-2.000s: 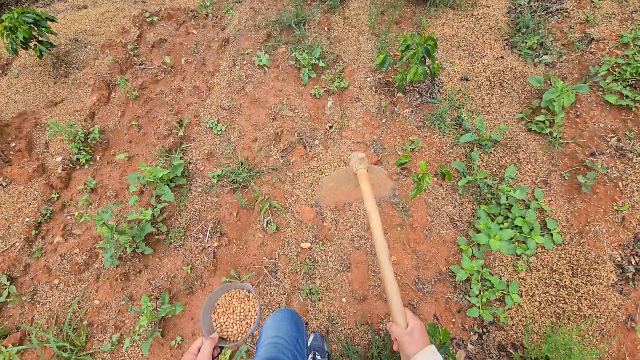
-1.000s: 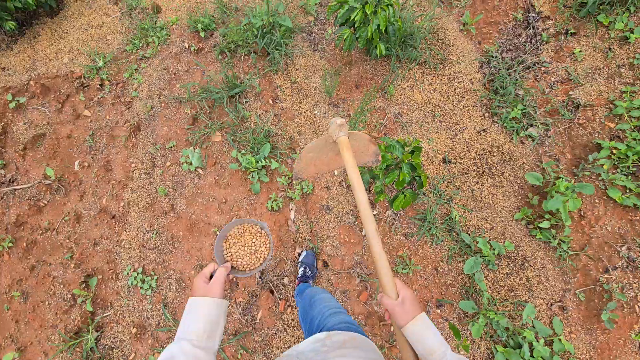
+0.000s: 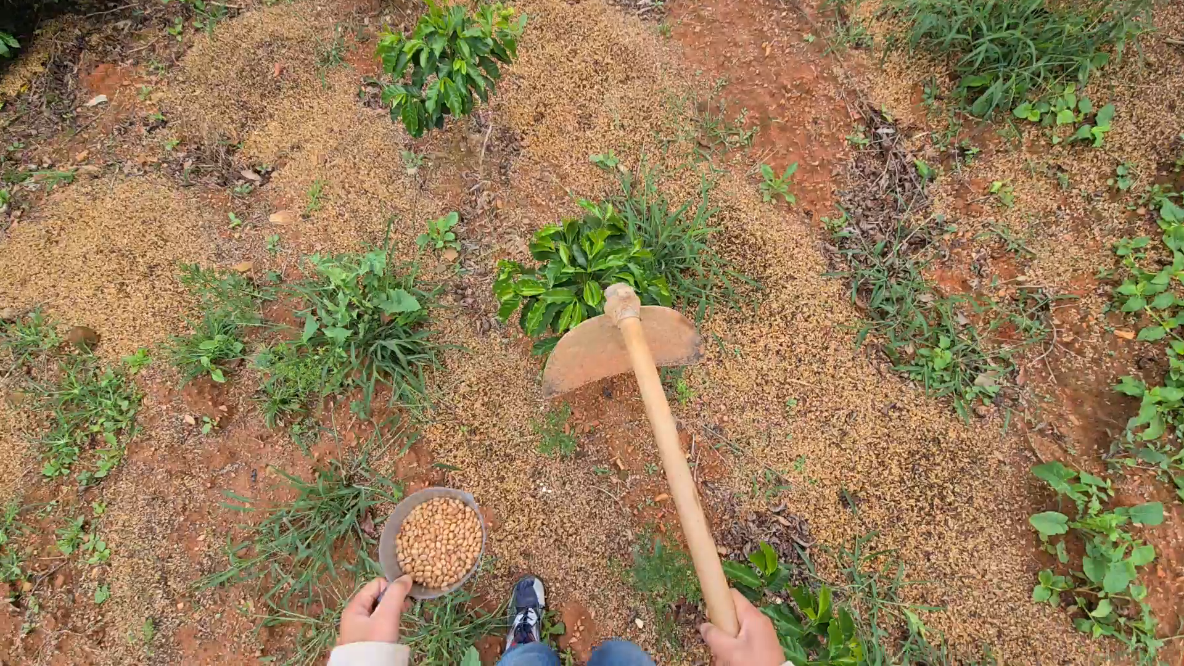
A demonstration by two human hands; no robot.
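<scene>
My left hand [image 3: 375, 610] grips the near rim of a round bowl [image 3: 388, 546] at the lower left. Light brown beans or seeds [image 3: 439, 543] lie inside it. At the lower right, my right hand [image 3: 747, 638] is closed around the wooden handle [image 3: 675, 462] of a hoe. The hoe's wide, rounded metal blade [image 3: 592, 356] points away from me, in front of a small leafy shrub [image 3: 587, 268] that it partly overlaps in the view. Whether the blade touches the ground cannot be told.
Reddish soil [image 3: 758, 83] is strewn with tan husks [image 3: 860, 444]. Another leafy shrub [image 3: 449, 65] grows farther ahead, and a dark green plant [image 3: 814, 624] stands beside my right hand. Weeds [image 3: 361, 324] grow on the left and right. My shoe [image 3: 526, 606] shows at the bottom.
The view has moved forward over the ground to other shrubs and weeds. Both hands keep hold of the bowl and the hoe, whose blade now appears before a shrub.
</scene>
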